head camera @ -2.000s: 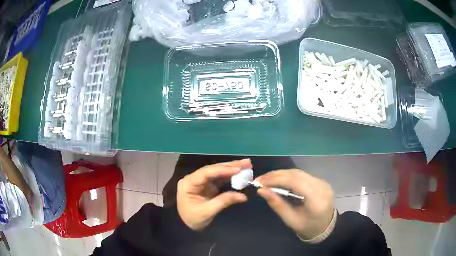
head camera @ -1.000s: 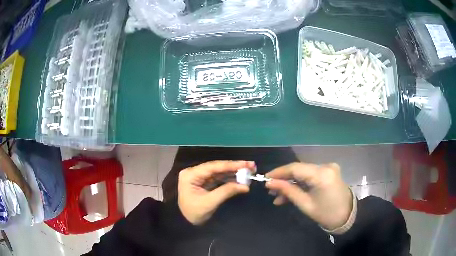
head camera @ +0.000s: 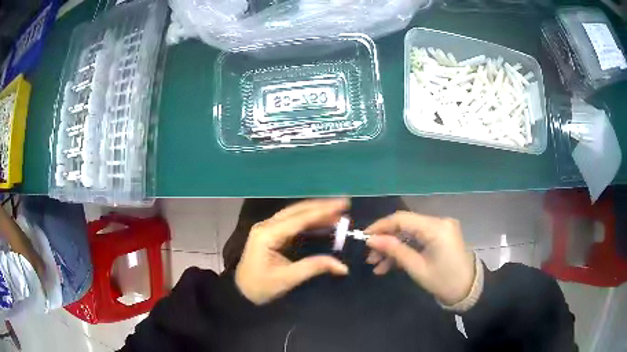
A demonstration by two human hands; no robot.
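Observation:
A small white cap (head camera: 341, 233) with a thin white and silvery stem sits between my hands, above my lap and in front of the bench edge. My right hand (head camera: 425, 253) pinches the stem between thumb and fingertips. My left hand (head camera: 289, 251) is around the cap with thumb and fingers apart; the cap is near its fingertips and blurred, and I cannot tell if they touch. The far end of the stem is hidden by my right fingers.
A clear clamshell box (head camera: 298, 140) holds thin shafts. A tub (head camera: 474, 141) of white sleeves is right of it. A blister tray (head camera: 103, 196) and yellow bin (head camera: 15, 130) lie left. A plastic bag (head camera: 289, 26) is behind. Red stools (head camera: 130, 275) and a neighbouring person's arm show below.
My left fingers have spread away from the cap, which now appears edge-on. My right hand has gone from a long shaft-like piece beside the cap to pinching the stem. The view has shifted slightly.

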